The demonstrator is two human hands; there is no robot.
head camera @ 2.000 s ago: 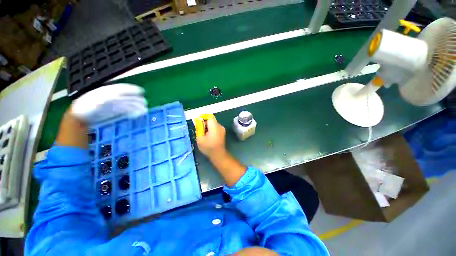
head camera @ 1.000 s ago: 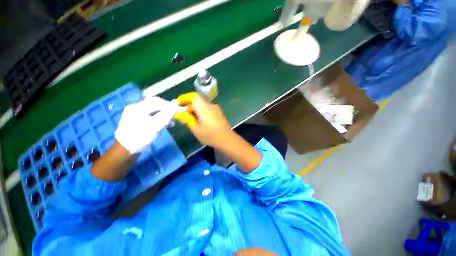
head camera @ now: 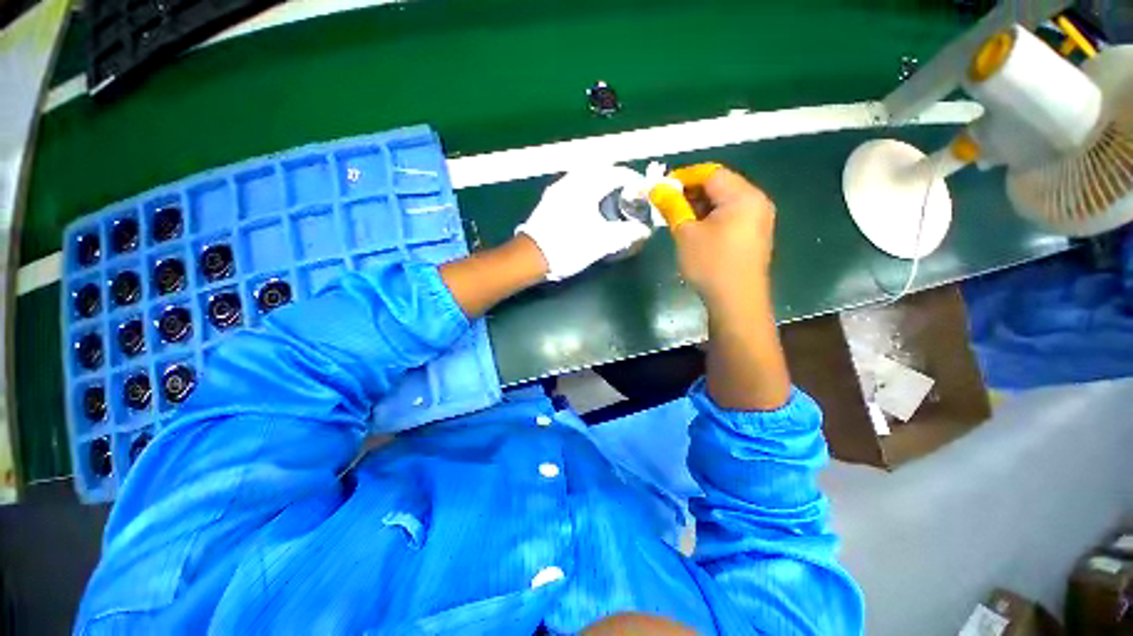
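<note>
My left hand (head camera: pixel 582 224), in a white glove, holds a small round black part (head camera: pixel 618 205) with its face turned towards my right hand. My right hand (head camera: pixel 723 224), bare with yellow finger cots on the fingertips, pinches a small white wiping cloth (head camera: pixel 656 181) at the part's edge. The fingers hide much of the part and cloth. The light-blue compartment tray (head camera: pixel 454 373) lies to the left, partly under my left sleeve, with black parts standing in its left-hand compartments.
The green belt (head camera: pixel 497 75) runs behind, bearing a black part (head camera: pixel 603 98) and another farther right. A black tray (head camera: pixel 137 31) is at top left. A white fan (head camera: pixel 897 205) stands on the right. A cardboard box (head camera: pixel 820 385) with white scraps is below the table edge.
My left hand has moved from over the tray to meet my right hand, and both are now farther right of the tray. The solvent bottle is no longer clearly visible. The view has shifted.
</note>
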